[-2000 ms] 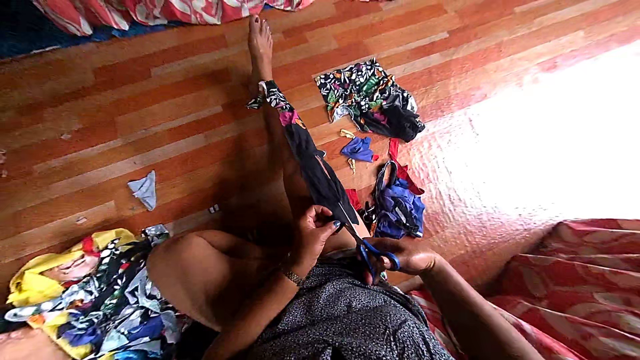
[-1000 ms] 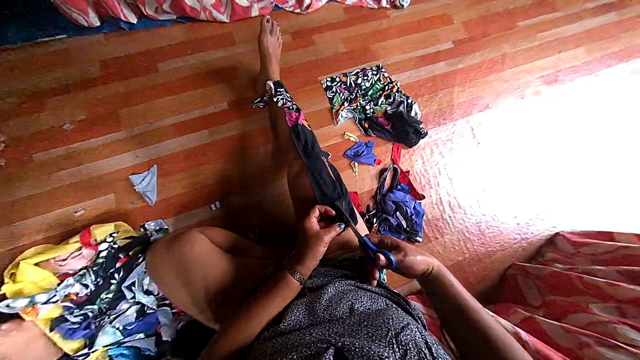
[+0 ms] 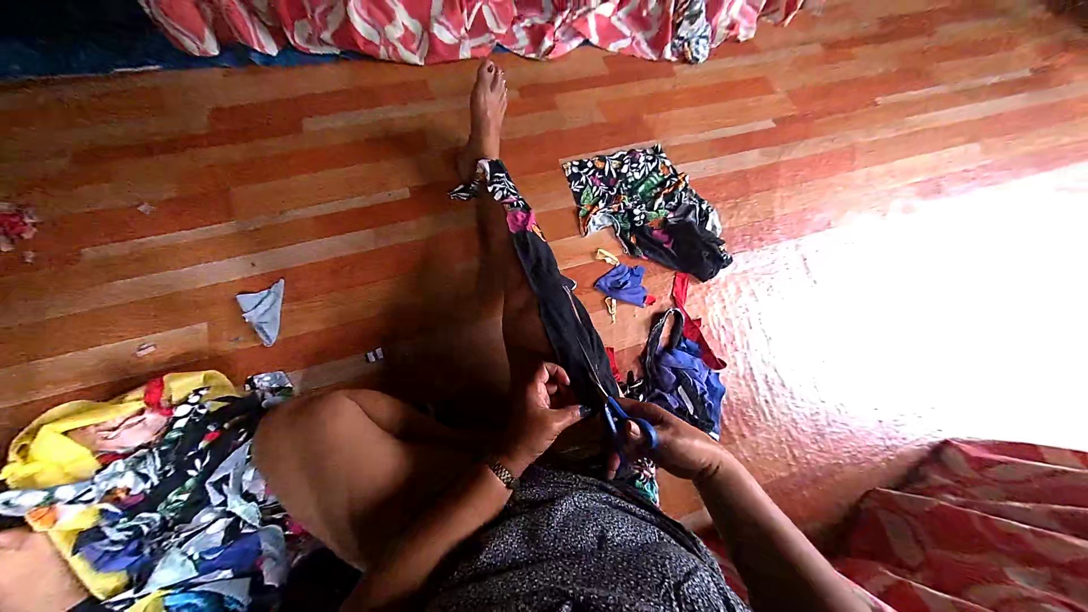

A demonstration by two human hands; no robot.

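Observation:
A long black fabric strip with a floral end (image 3: 552, 297) runs along my outstretched leg, from near the ankle to my lap. My left hand (image 3: 544, 412), with a bracelet at its wrist, pinches the strip's near end between thumb and fingers. In my right hand (image 3: 671, 442) are blue-handled scissors (image 3: 653, 435), their blades at the strip just right of my left hand. How far the blades are apart is hard to see.
Floral fabric (image 3: 633, 200) lies right of the leg, with blue scraps (image 3: 623, 284) and a blue-black heap (image 3: 684, 378) nearer. A mixed cloth pile (image 3: 153, 484) is at lower left, a grey scrap (image 3: 263, 312) above it. Red patterned cloth (image 3: 977, 518) hangs at lower right.

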